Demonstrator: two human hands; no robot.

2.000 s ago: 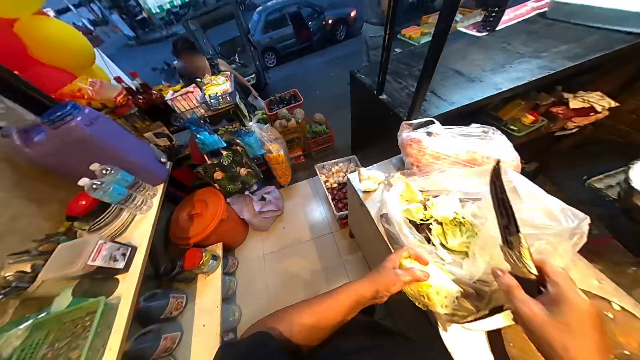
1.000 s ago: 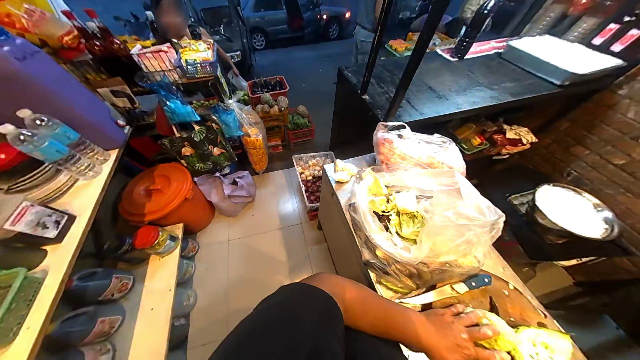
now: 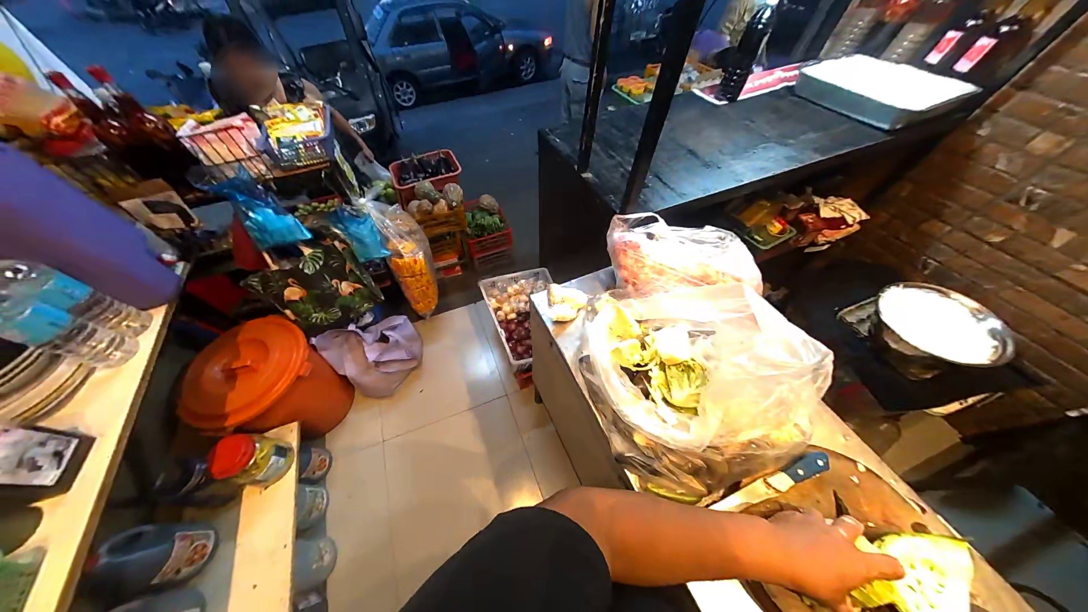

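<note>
My left hand (image 3: 829,552), at the end of a forearm with a black sleeve, grips a cut piece of pale yellow-green vegetable (image 3: 922,574) on a round wooden chopping board (image 3: 880,501). Beside the hand, a knife with a blue and white handle (image 3: 799,473) lies at the board's edge against a plastic bag. That open clear plastic bag (image 3: 748,382) holds yellow-green leafy pieces (image 3: 680,378). Behind it stands another clear bag with reddish contents (image 3: 680,259). A small dark pointed shape shows behind my fingers; I cannot tell what it is. My right hand is out of view.
A metal pan (image 3: 943,323) stands on a stove at right, beyond the work table. A black counter (image 3: 680,161) is ahead. At left are an orange lidded bin (image 3: 246,374), a shelf with bottles (image 3: 110,459) and crates of produce (image 3: 514,314). A person (image 3: 246,81) is behind the baskets.
My left hand has moved from beside the leafy bag to the chopping board. Two seconds ago my right hand held a dark-bladed knife; that hand has left the view. The view has shifted.
</note>
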